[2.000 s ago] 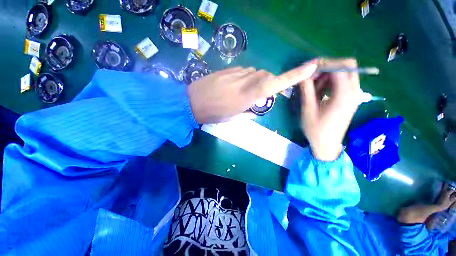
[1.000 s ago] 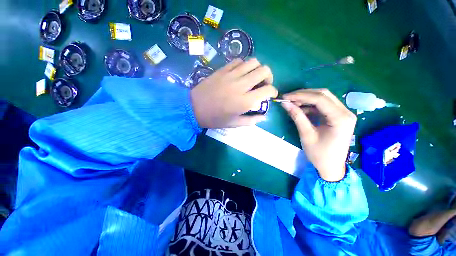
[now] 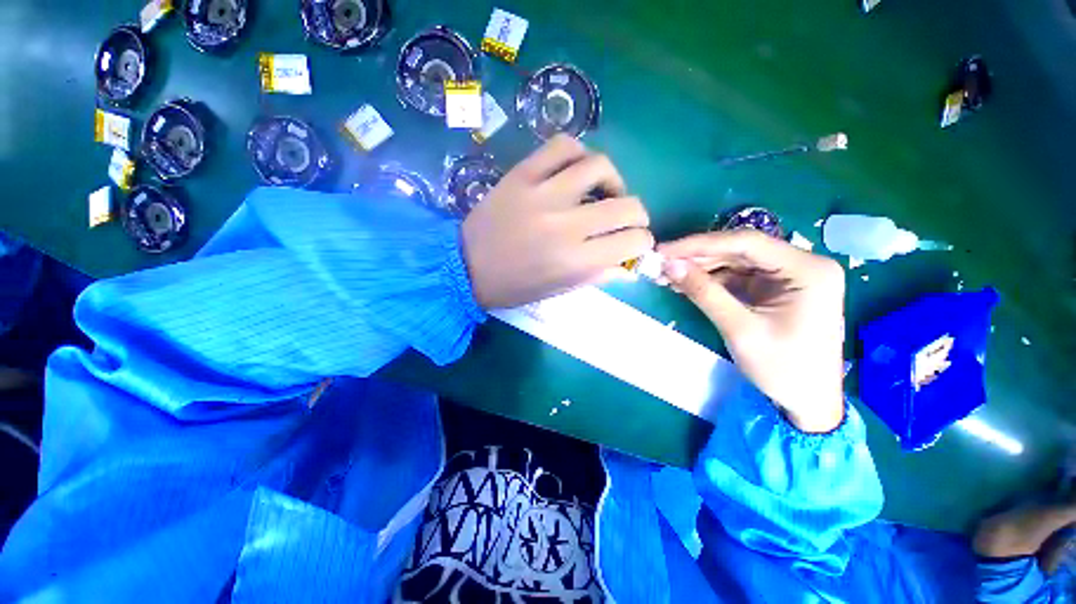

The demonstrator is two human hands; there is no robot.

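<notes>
My left hand (image 3: 559, 224) and my right hand (image 3: 773, 309) meet at the fingertips over the green bench. Between them is a small white piece with a yellow-orange edge (image 3: 644, 266), which looks like a pouch battery; the fingers cover much of it. My left hand holds it, back of the hand up. My right thumb and forefinger pinch its right end; whether they also hold a sticker is too small to tell. A white strip (image 3: 625, 349) lies under and in front of the hands. A round housing (image 3: 753, 222) shows just beyond my right hand, partly hidden.
Several round black housings (image 3: 435, 71) with pouch batteries (image 3: 284, 73) lie at the left and far side. A thin pale-tipped stick (image 3: 788, 151), a translucent bottle (image 3: 867, 237) and a blue bin (image 3: 893, 372) lie right. Another person's arm (image 3: 1024, 533) shows at lower right.
The thin stick, earlier in my right hand, lies on the bench. My hands have come together on the small piece. A housing once under my left hand no longer shows there; one shows beyond my right hand.
</notes>
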